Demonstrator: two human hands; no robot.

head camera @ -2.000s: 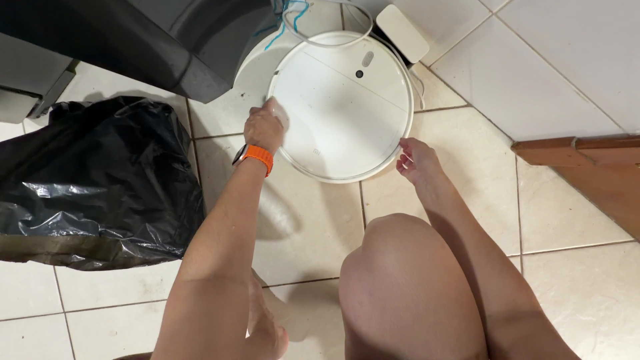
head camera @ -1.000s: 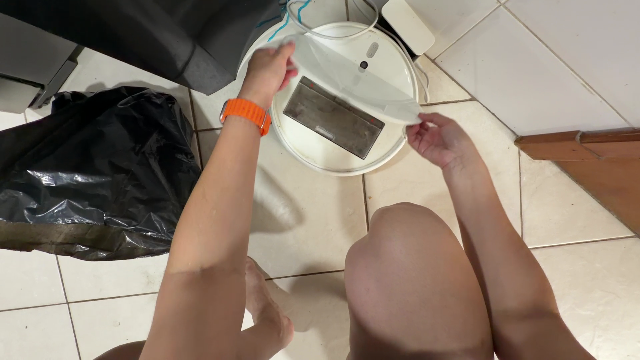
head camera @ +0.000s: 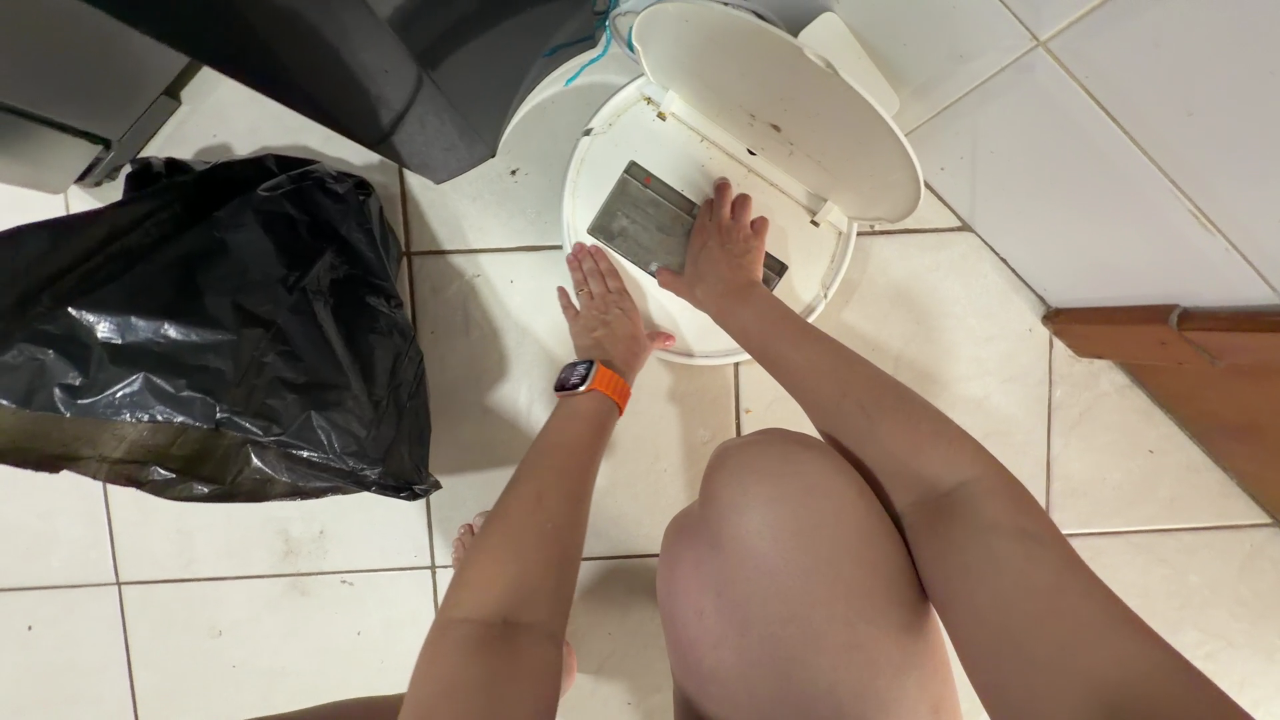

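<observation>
A round white robot vacuum [head camera: 700, 325] lies on the tiled floor, its hinged top cover [head camera: 790, 120] raised and leaning back, with specks of dirt on the underside. Set into the body is a grey translucent dustbin [head camera: 640, 220]. My right hand [head camera: 722, 245] rests across the right part of this dustbin, fingers spread over its far edge and thumb at its near edge; whether it grips the bin cannot be told. My left hand [head camera: 605, 315], with a ring and an orange-strapped watch [head camera: 592, 382] at the wrist, lies flat on the vacuum's near left rim, fingers apart.
A black plastic bag [head camera: 220, 330] lies on the floor at left. Dark grey furniture or an appliance [head camera: 420, 90] stands behind it. A white cable and teal string [head camera: 600, 45] lie behind the vacuum, near a white dock [head camera: 850, 60]. White wall tiles and brown wooden trim [head camera: 1180, 335] are at right.
The vacuum's top cover, closed two seconds ago and partly lifted one second ago, now stands raised. Both hands have let go of it; the right has moved onto the dustbin, the left to the near rim.
</observation>
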